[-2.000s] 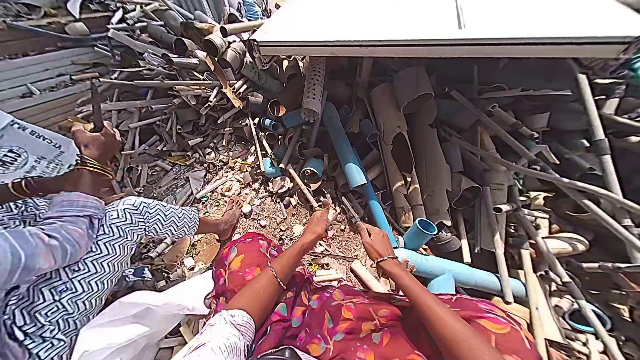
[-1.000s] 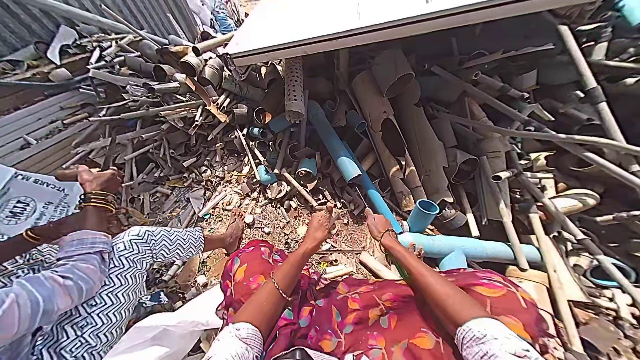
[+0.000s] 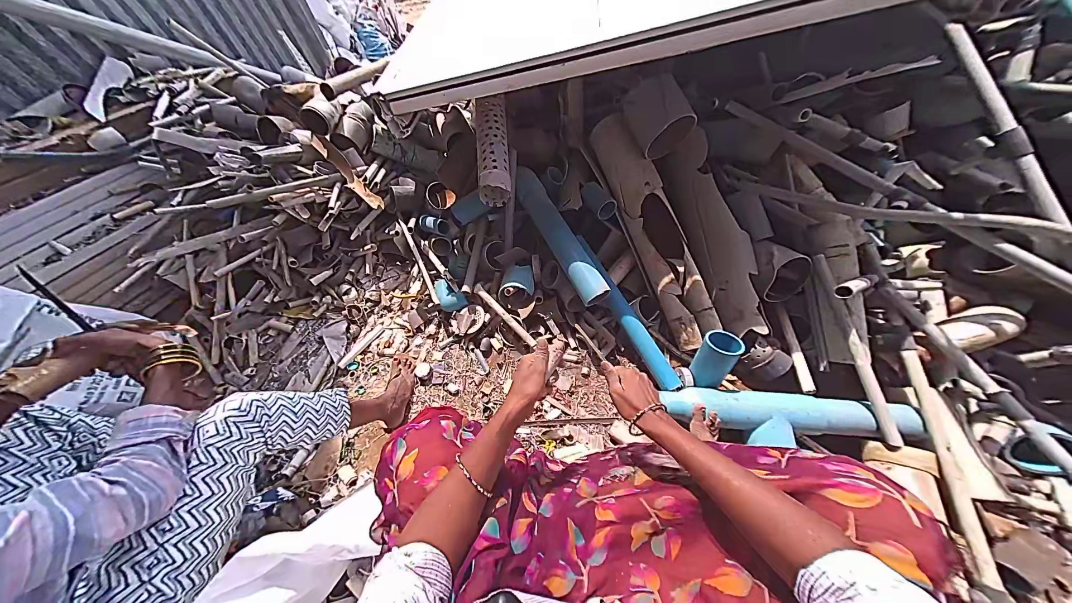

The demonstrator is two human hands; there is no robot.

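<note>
My left hand is closed round the near end of a thin grey pipe piece, which slants up and left over the debris. My right hand grips a thin dark rod-like tool; its kind cannot be told. The two hands are apart, just above the ground in front of my knees. Beyond them lie a long blue pipe and a blue elbow fitting. A light blue pipe with a branch lies right of my right hand, beside a short upright blue pipe piece.
A co-worker sits at the left, hands together near a dark blade-like tool. Heaped grey pipe scraps fill the back and right. A white panel overhangs the heap. A white sack lies at my left knee.
The co-worker's hands have come together at the left; earlier one raised hand was seen there. My hands stay low before my knees, with little plain change.
</note>
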